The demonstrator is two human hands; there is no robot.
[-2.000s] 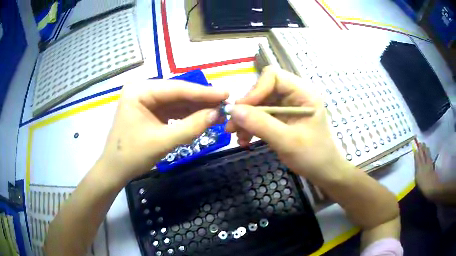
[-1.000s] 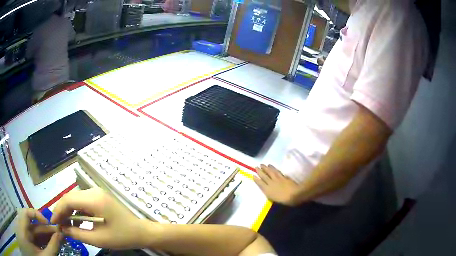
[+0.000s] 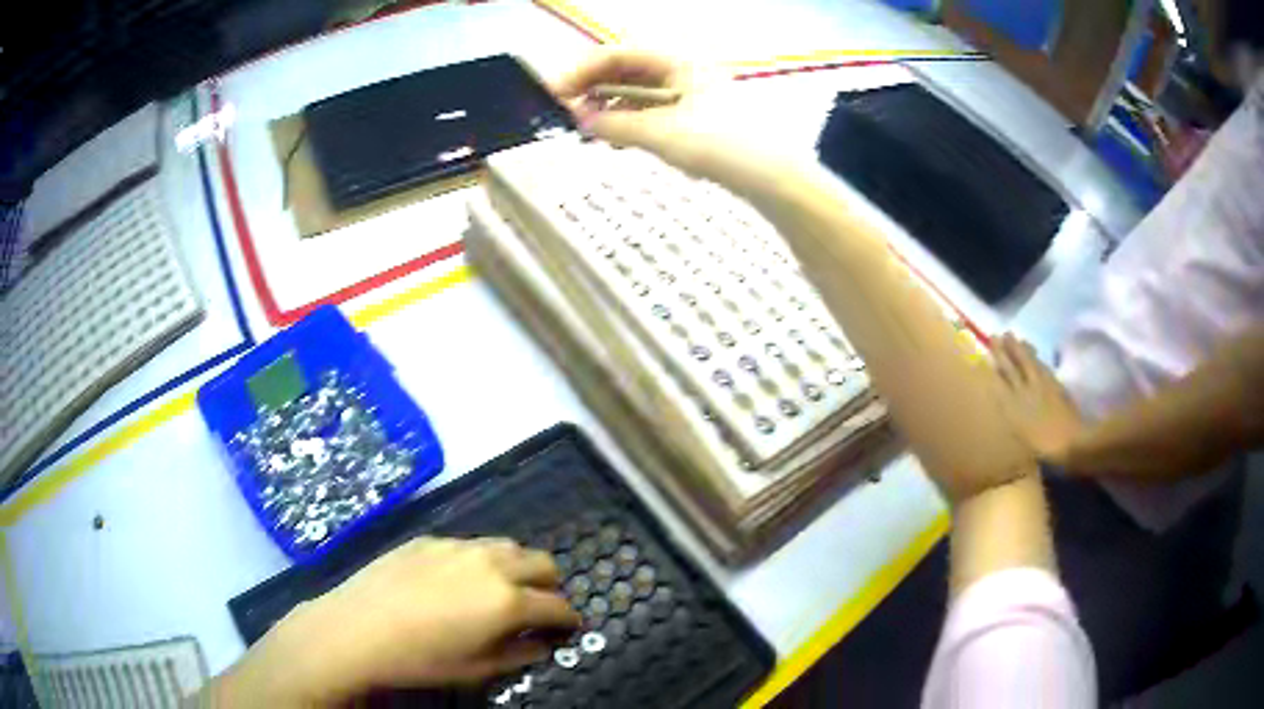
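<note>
My left hand (image 3: 458, 609) rests palm down over the black tray (image 3: 714, 644), fingers curled near a few loose silver discs (image 3: 580, 647); its fingertips are partly hidden, so I cannot tell if it holds one. My right hand (image 3: 638, 108) is stretched far forward, over the far end of the loaded pale tray (image 3: 707, 298). It holds the thin tan stick (image 3: 634, 93) between its fingers. The blue bin (image 3: 326, 429), full of small silver parts, stands beyond the black tray. The loaded pale tray lies on a stack and holds rows of small rings.
A flat black tray (image 3: 430, 132) lies on cardboard behind the stack. Stacked black trays (image 3: 943, 187) stand at the right. Pale trays lie at the far left (image 3: 97, 312) and near left (image 3: 118, 676). Another person's hand (image 3: 1033, 402) rests on the bench edge at right.
My hands, together earlier, are now apart. The left has moved down to the black tray; the right, still with the stick, has reached forward past the stack. The view swung right, then back down.
</note>
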